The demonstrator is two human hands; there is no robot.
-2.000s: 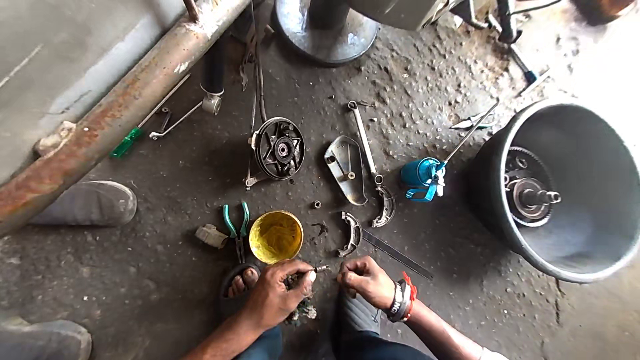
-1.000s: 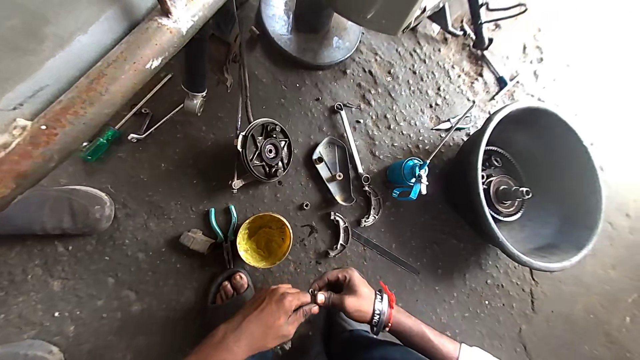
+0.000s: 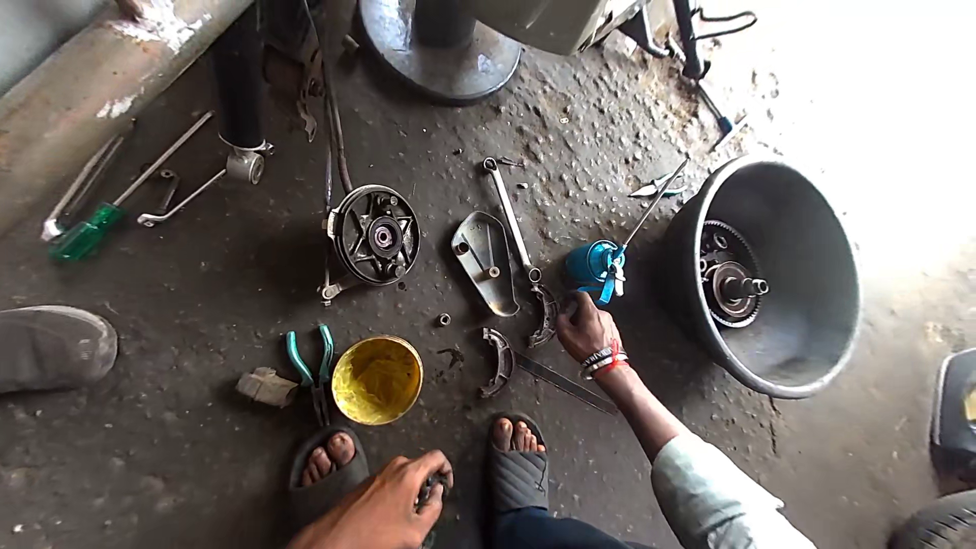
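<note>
My right hand [image 3: 587, 328] reaches toward the blue oil can [image 3: 591, 265] and one curved brake shoe [image 3: 544, 316]; its fingertips are hidden, so I cannot tell whether it touches either. My left hand [image 3: 404, 488] is curled around a dark cloth or small part near my left foot. A second brake shoe [image 3: 497, 363] lies closer to me, by a hacksaw blade [image 3: 564, 381]. A ring spanner [image 3: 507, 213] lies beside a metal cover [image 3: 484, 267]. The round brake plate [image 3: 379, 235] is attached to a rod and cable. A yellow tub of grease [image 3: 377, 380] stands by teal-handled pliers [image 3: 311, 366].
A large grey bucket [image 3: 801, 282] on the right holds a gear assembly [image 3: 730, 284]. A green-handled screwdriver [image 3: 88, 231] and more tools lie at left, under a rusty pipe [image 3: 99, 114]. A round metal base [image 3: 450, 69] stands at the top. Another person's shoe [image 3: 57, 347] is at left.
My hands were together over a small part; they have parted. My right hand has moved forward and right, toward the oil can. My left hand has stayed low, near my feet.
</note>
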